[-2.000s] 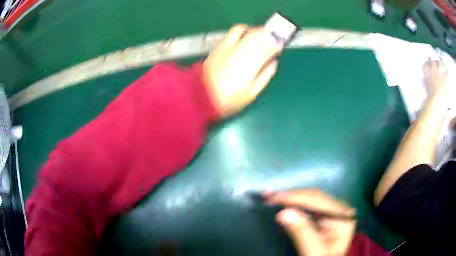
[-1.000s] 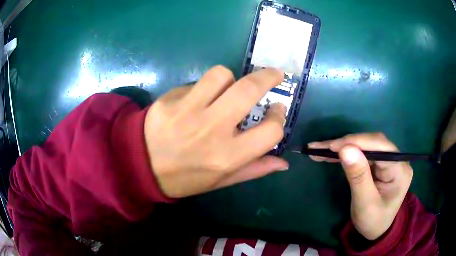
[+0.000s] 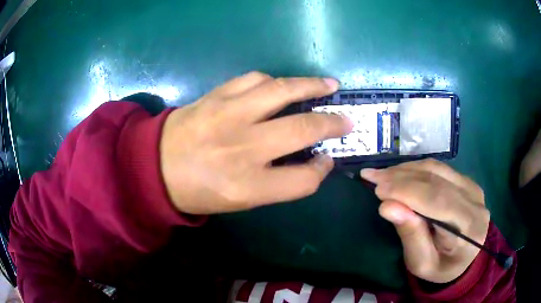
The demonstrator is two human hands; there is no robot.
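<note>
A black phone front housing lies sideways on the green bench. The white keypad board fills its left half. A pale grey LCD module fills its right end, with a blue and white striped flex cable between. My left hand holds the housing's left part, its fingers spread over the board and both long edges, hiding the left end. My right hand holds black tweezers, pale tips just below the housing's near long edge, close to my left thumb. Contact cannot be told.
The shiny green bench surrounds the housing. A white object shows at the far left edge. Part of another person's arm shows at the right edge. My clothing with white lettering is at the bottom edge.
The housing has turned from nearly upright to sideways, its LCD end now at the right. My left hand has turned with it. The tweezers have tilted, their rear end now lower.
</note>
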